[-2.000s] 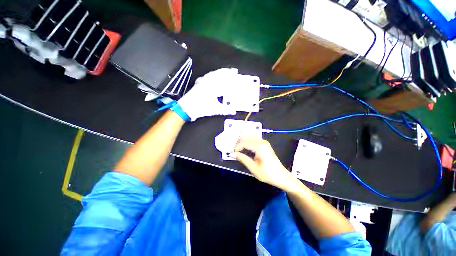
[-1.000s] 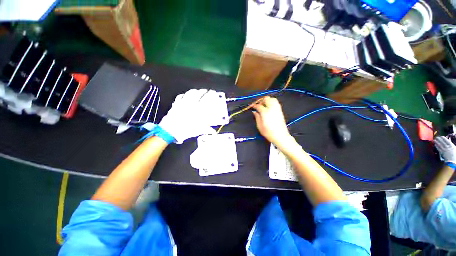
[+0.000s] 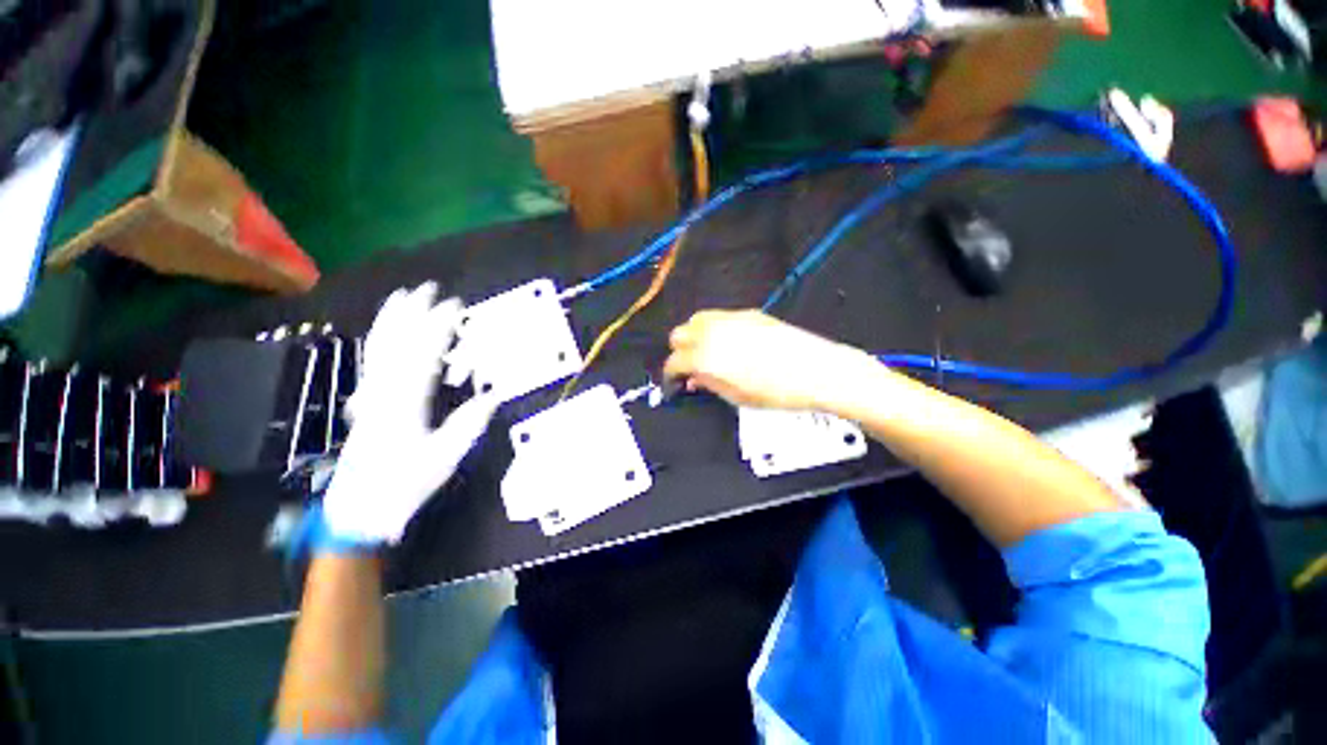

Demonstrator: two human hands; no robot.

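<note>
Three flat white square units lie on the black bench: an upper one (image 3: 521, 338), a lower one (image 3: 579, 459) and a right one (image 3: 799, 441), partly under my right forearm. My gloved left hand (image 3: 400, 415) is spread at the left edge of the upper unit, its fingers apart. My bare right hand (image 3: 728, 354) has bent fingertips close to the plug (image 3: 642, 393) at the lower unit; whether they grip the plug or its cable is hidden. A blue cable (image 3: 640, 262) runs from the upper unit. An orange lead (image 3: 636, 309) passes between the units.
Stacked dark units (image 3: 240, 405) stand at the left. A white-topped wooden riser (image 3: 611, 160) stands behind. A black mouse (image 3: 972, 248) lies inside the blue cable loop (image 3: 1225, 262). A red pad (image 3: 1284, 136) is at the far right.
My right hand has moved from the orange lead down near the lower unit's plug. My left hand has shifted off the upper unit to its left edge. The view has turned.
</note>
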